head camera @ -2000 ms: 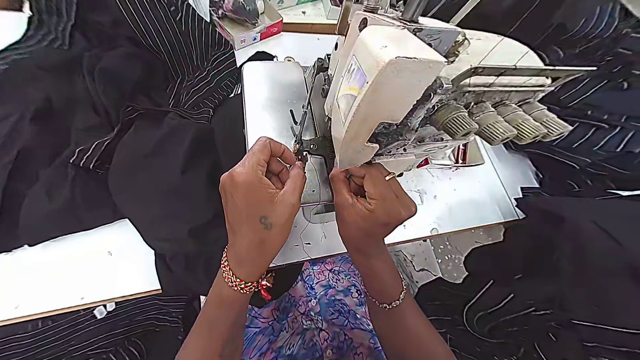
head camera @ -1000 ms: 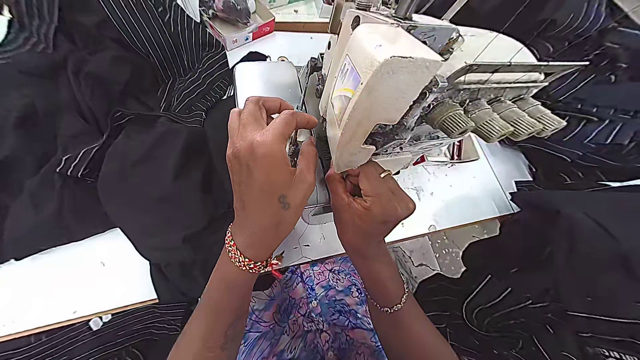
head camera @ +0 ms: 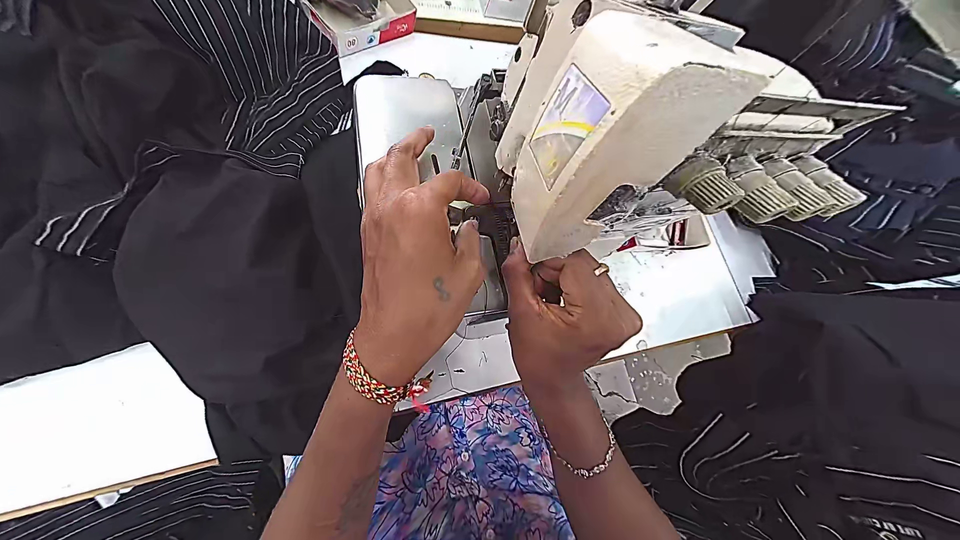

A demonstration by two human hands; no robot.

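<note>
An industrial overlock sewing machine (head camera: 630, 97) with a cream housing stands at the centre right. My left hand (head camera: 420, 262) is over its flat metal work plate (head camera: 409, 105), thumb and index finger apart beside the needle area; whether a thread lies between them is too small to tell. My right hand (head camera: 566, 315) is just under the front of the machine head, thumb and index finger pinched near the presser foot area. What those fingertips hold, if anything, is hidden. Ribbed tension knobs (head camera: 761, 191) sit in a row on the machine's right side.
Black cloth (head camera: 240, 277) is heaped at the left, with white-striped cloth (head camera: 262, 67) behind it. More black cloth (head camera: 840, 367) lies at the right. A red and white cardboard box (head camera: 375, 30) stands at the back. A white board (head camera: 97, 427) is at the lower left.
The fingers of my left hand have spread from a pinch near the needle area. My right hand stays in about the same place under the machine head.
</note>
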